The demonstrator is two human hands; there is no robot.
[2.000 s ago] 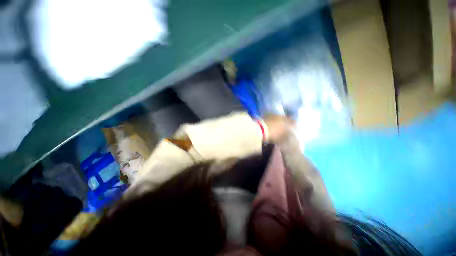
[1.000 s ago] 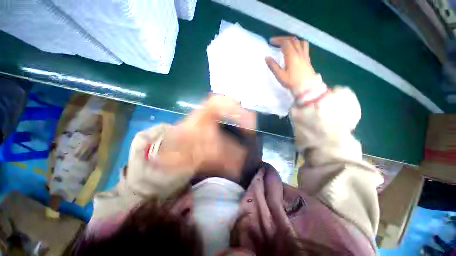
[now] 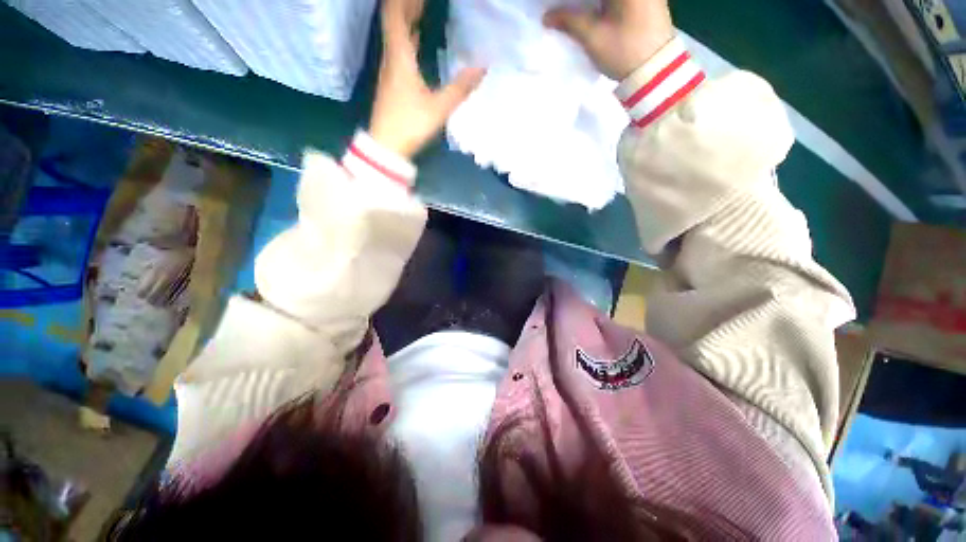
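A loose pile of white packaging sheets [image 3: 540, 138] lies on the green bench in front of me, its near edge ragged and its far end cut off by the top edge of the picture. My left hand [image 3: 411, 95] is at the left side of the pile, fingers up and thumb spread toward the sheets; its fingertips reach the top edge. My right hand [image 3: 620, 32] is at the far right of the pile, thumb over the sheets; its fingers are partly cut off, and whether it grips a sheet is unclear.
Tall ribbed white stacks [image 3: 286, 42] stand on the green bench [image 3: 265, 127] at the upper left. An open carton with greyish packets [image 3: 143, 286] is on the blue floor at left, near blue plastic stool parts [image 3: 53, 244]. Brown cartons [image 3: 927, 281] are at the right.
My left hand has moved up from the bench edge to the left side of the pile. My right hand has moved up slightly. The pile's near edge looks more ragged and spread.
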